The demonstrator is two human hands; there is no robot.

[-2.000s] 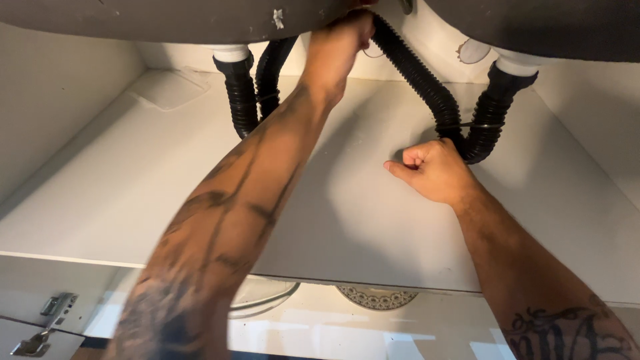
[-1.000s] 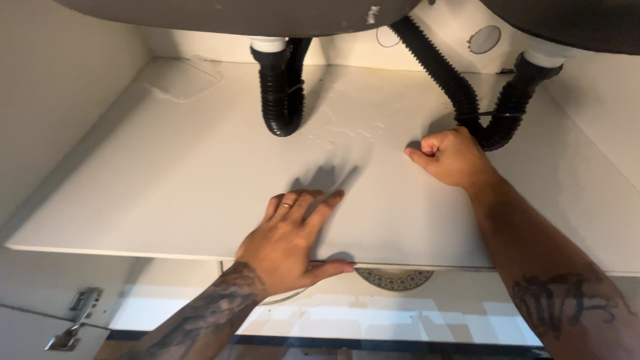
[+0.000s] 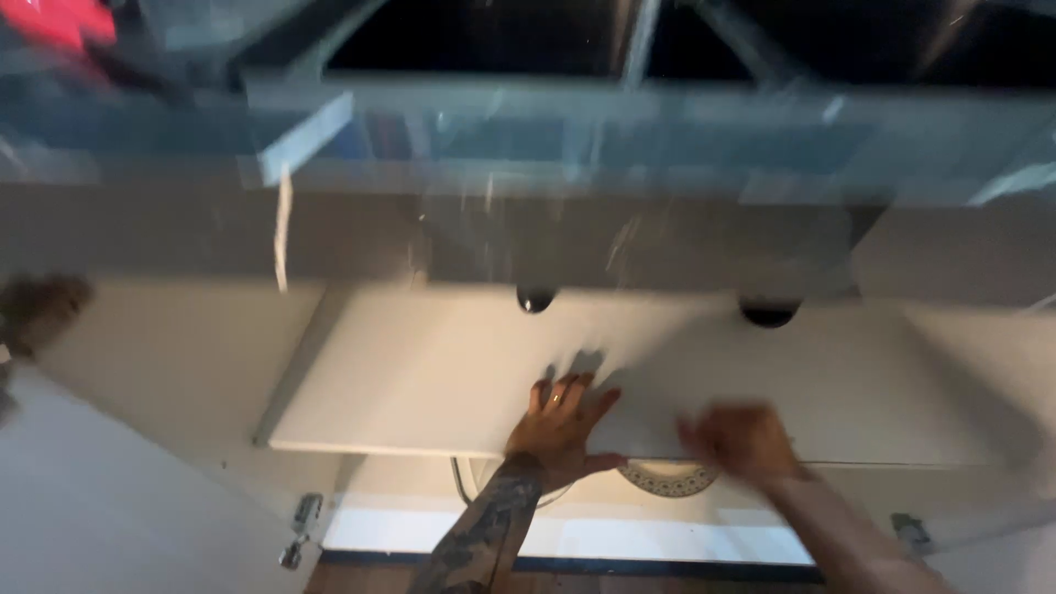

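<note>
My left hand (image 3: 565,429) lies with spread fingers on the front part of the white cabinet shelf (image 3: 412,371), a ring on one finger and nothing held. Blurred by motion, my right hand (image 3: 738,437) is over the shelf's front edge to the right, its fingers curled; whether anything is in it cannot be told. Behind the hands, the rounded bottoms of two black drain pipes, the left one (image 3: 536,299) and the right one (image 3: 770,312), show just below the sink's underside (image 3: 643,239). The rest of the pipes is hidden.
Above runs the blurred front edge of the countertop (image 3: 536,132), with a pale strip (image 3: 307,136) hanging at its left. A patterned plate (image 3: 670,478) lies below the shelf. Metal hinges sit at left (image 3: 307,511) and right (image 3: 912,530); an open cabinet door (image 3: 124,495) is at lower left.
The left hand came down from the pipes to the shelf and stays there. The right hand has left the right pipe's bend and moved toward the shelf's front edge. The view has swung up over the countertop.
</note>
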